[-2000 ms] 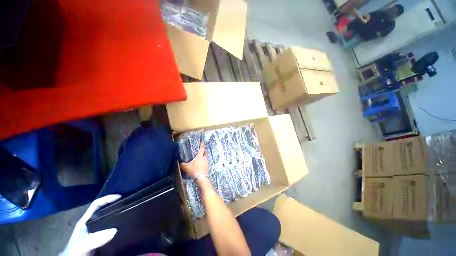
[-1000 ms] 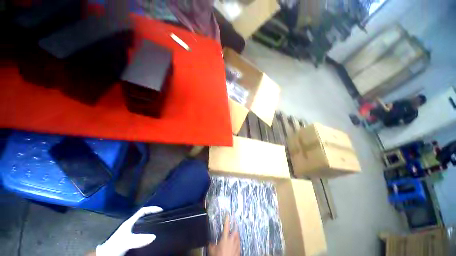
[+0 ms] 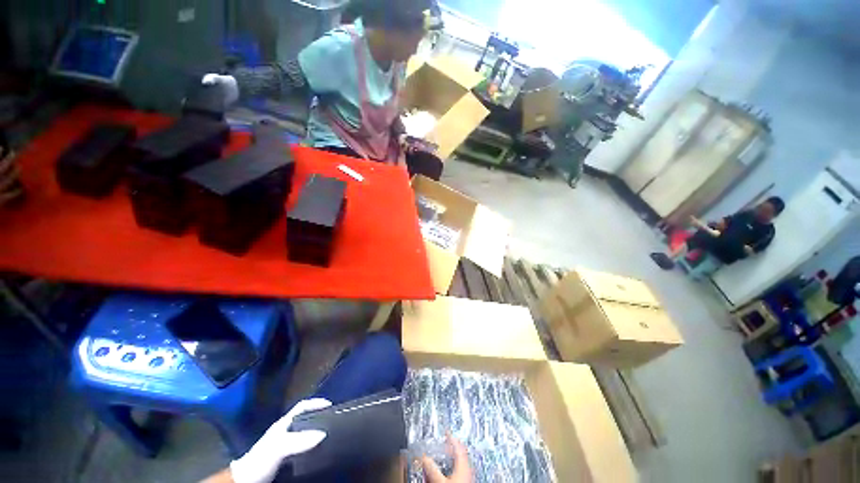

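My left hand [image 3: 280, 445], in a white glove, grips several flat black cases [image 3: 351, 436] at their left end, over my lap. My right hand [image 3: 451, 464], bare and cut off by the bottom edge, is at the left part of the open carton [image 3: 589, 424], its fingers on the silvery bubble-bagged pieces [image 3: 486, 415]. Whether it grips one cannot be told. Stacks of black cases [image 3: 316, 219] stand on the red worktable [image 3: 382, 236].
A blue stool [image 3: 141, 354] at the left bears a dark flat piece [image 3: 215, 344]. A coworker [image 3: 354, 85] sits beyond the table. Another open carton [image 3: 486, 241] and a closed carton [image 3: 613, 316] on a pallet stand ahead. A small white strip [image 3: 351, 173] lies on the table.
The view has tilted up, bringing the coworker and more black stacks into sight. My left hand still holds the cases. My right hand now shows lower in the picture.
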